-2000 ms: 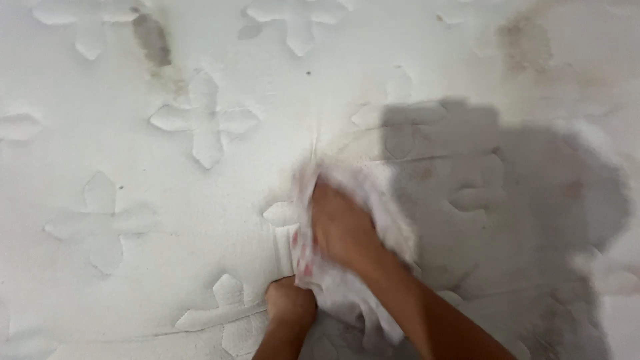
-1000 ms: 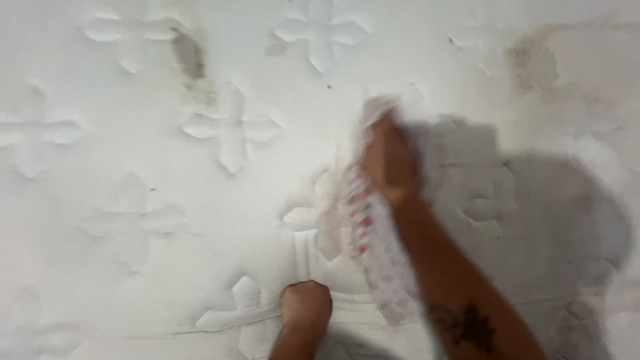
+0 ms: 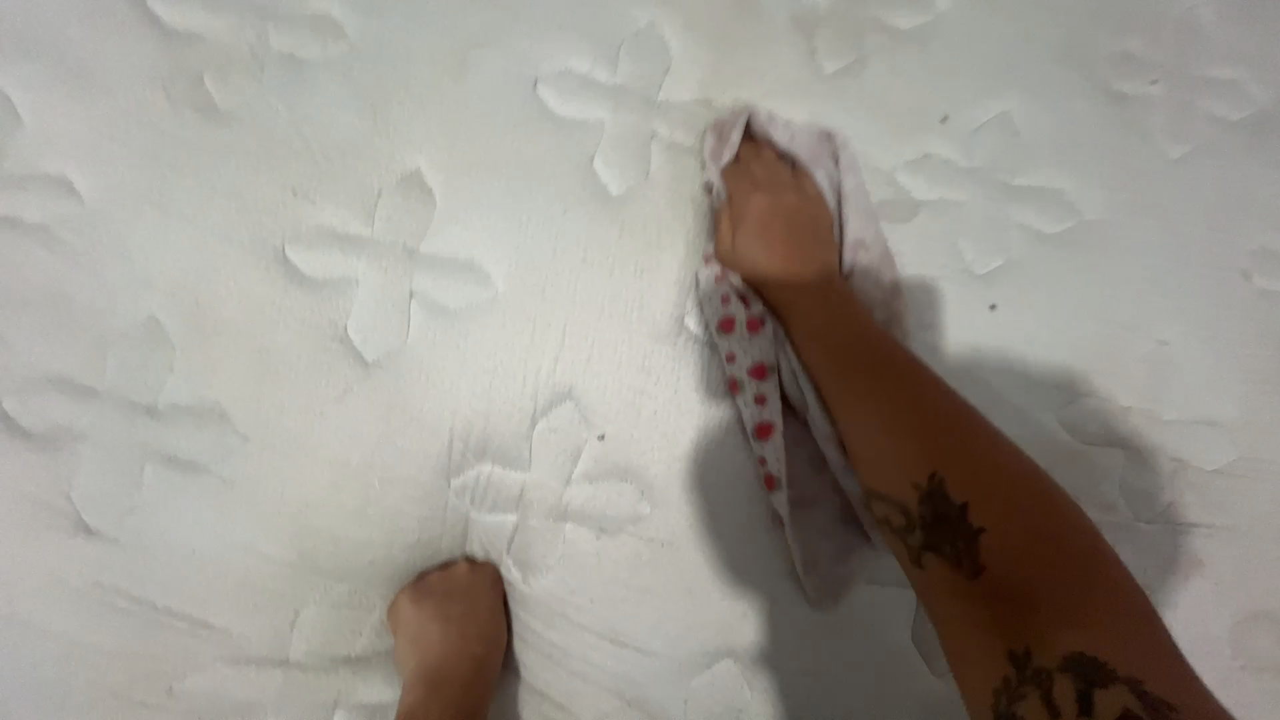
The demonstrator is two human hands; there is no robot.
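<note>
A white quilted mattress surface (image 3: 640, 370) with raised four-petal shapes fills the head view. Right of centre, my right hand (image 3: 778, 215) presses a pale cloth (image 3: 865, 215) against it, the fingertips partly under the cloth's upper fold. One edge of the cloth, printed with red dots, hangs down toward the lower middle. At the bottom, left of centre, my left hand (image 3: 450, 615) rests closed like a fist on the surface, with creases in the fabric around it. Its fingertips are hidden, and whether they pinch the fabric does not show.
Small dark specks (image 3: 992, 307) dot the mattress on the right. A dark shadow (image 3: 1060, 400) of the head and arm falls across the right side. Faint yellowish patches show in places on the fabric.
The view has shifted over the mattress, and the dark stains seen earlier at the top are out of it. The cloth and my right hand are now farther from my left hand.
</note>
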